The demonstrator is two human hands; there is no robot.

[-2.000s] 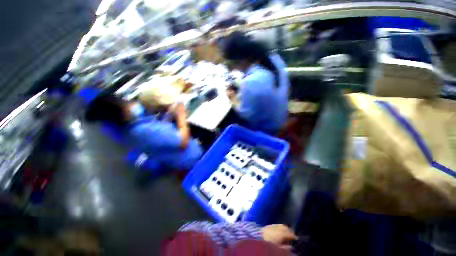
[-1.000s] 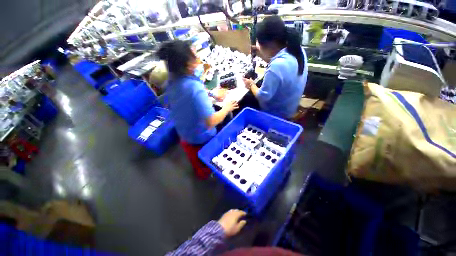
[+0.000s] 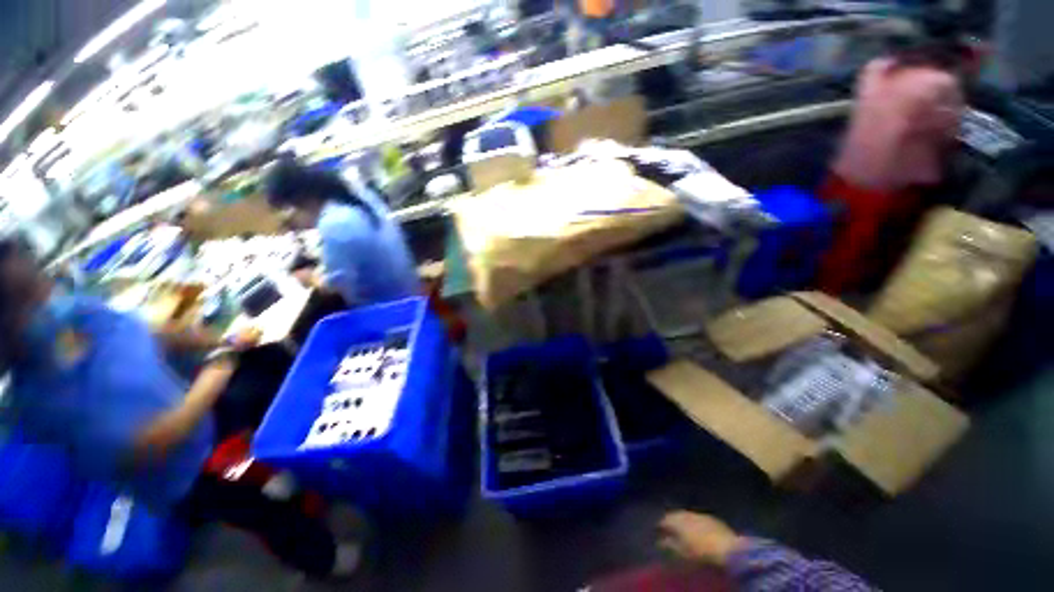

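A blue plastic crate of white panels with black round spots stands left of centre. A lower blue crate with dark contents is on the floor to its right. My right hand, in a patterned sleeve, is low at the bottom edge, right of the low crate and below the open carton, touching neither. It is blurred; no held thing shows, and its finger shape is unclear. My left hand is not in view.
An open cardboard carton with greyish-white parts is on the floor at right. A kraft sack lies on a bench behind the crates; another sack stands at far right. Two people in blue are at left; one in pink is at back right.
The view has swung right: the spotted-panel crate and blue-clad people have shifted left, and the carton and pink-clad person have appeared. My left hand has left view; my right hand has entered.
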